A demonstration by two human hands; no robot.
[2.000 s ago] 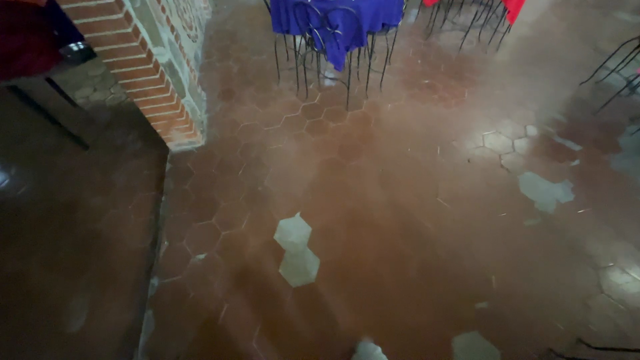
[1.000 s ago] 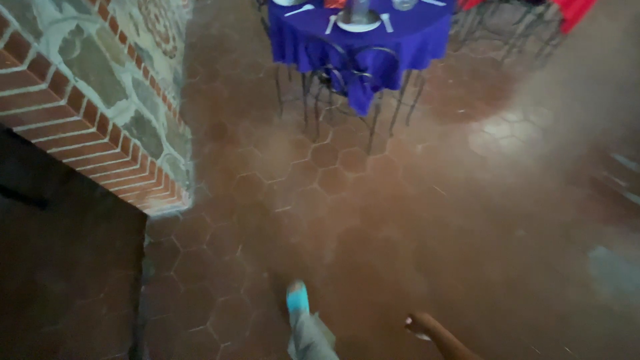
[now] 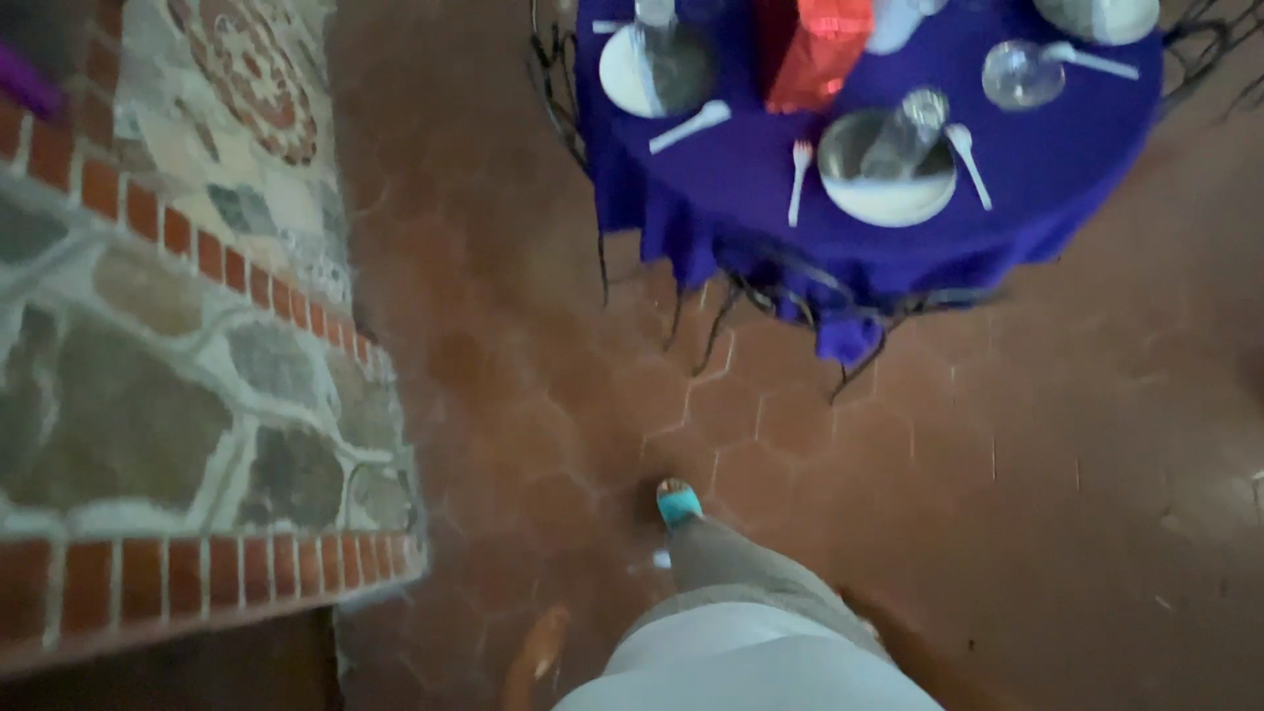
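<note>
My left hand (image 3: 543,642) hangs low beside my white shirt (image 3: 750,662), over the tiled floor. It is blurred, and its finger positions are unclear. On the other side, my right hand (image 3: 854,607) is mostly hidden against my grey trouser leg (image 3: 736,558), with the forearm showing behind it. Neither hand touches the table. My foot in a turquoise sandal (image 3: 679,504) is on the floor. Ahead stands a round table with a purple tablecloth (image 3: 711,188). It holds a white plate (image 3: 889,197) with a clear glass (image 3: 918,118) on it, plastic cutlery (image 3: 800,183) and a shiny red object (image 3: 815,59).
A stone and brick wall (image 3: 138,395) fills the left side, its brick corner (image 3: 395,558) jutting toward the walkway. Dark metal chairs (image 3: 839,296) stand around the table. Reddish hexagonal tiles (image 3: 790,425) cover the floor between wall and table.
The table and wall appear much nearer as the view moves forward. My left hand has come into view; my right hand, visible one second ago, is now mostly hidden by my leg.
</note>
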